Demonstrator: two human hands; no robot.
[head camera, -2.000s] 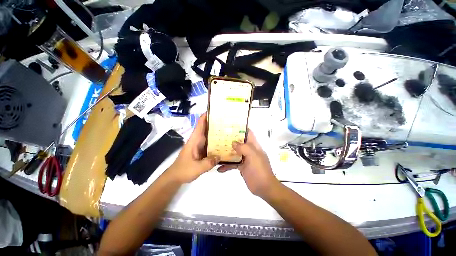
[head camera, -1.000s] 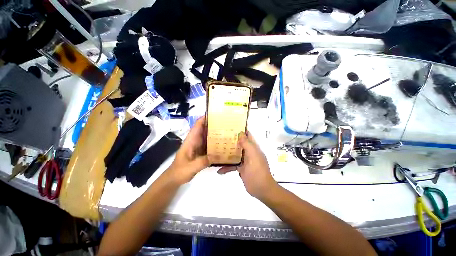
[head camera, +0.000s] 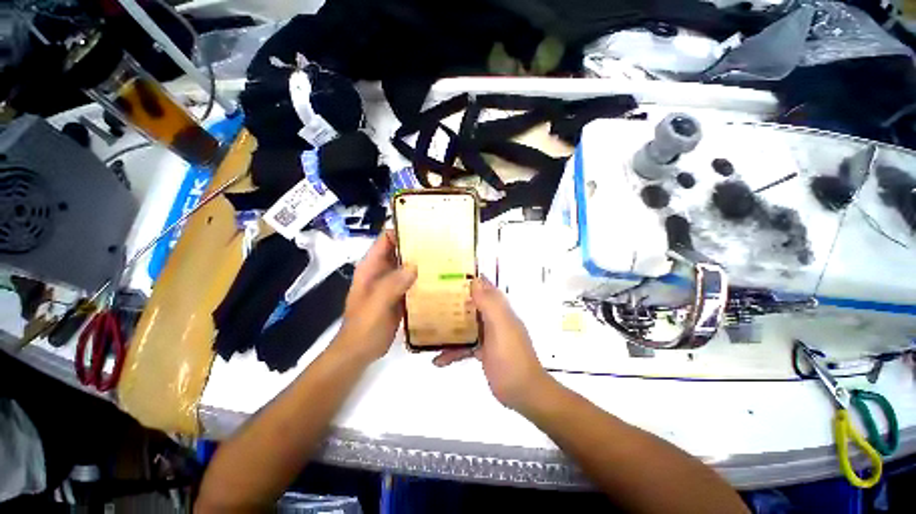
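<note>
A smartphone (head camera: 439, 263) with a lit, pale yellow screen and a dark edge is held upright above the front of the white table. A small green bar shows on the screen. My left hand (head camera: 376, 306) grips its left side, with the thumb at the screen's left edge. My right hand (head camera: 502, 346) grips its right side, with the thumb at the screen's right edge. Fingers of my right hand show under the phone's lower edge; the other fingers behind it are hidden. The screen's text is too blurred to read.
The white sewing machine (head camera: 623, 201) stands right, with yellow-and-green-handled scissors (head camera: 849, 412) beside it. Black bundles (head camera: 321, 301) with a white ticket (head camera: 299, 208) lie left. Further left are tan wrapping (head camera: 186, 311), red-handled scissors (head camera: 100, 351) and a grey box (head camera: 60, 211). Black straps (head camera: 502, 141) lie behind.
The phone and both hands have moved slightly left and down in the view. My left thumb has moved up along the phone's edge. The green bar sits lower on the screen.
</note>
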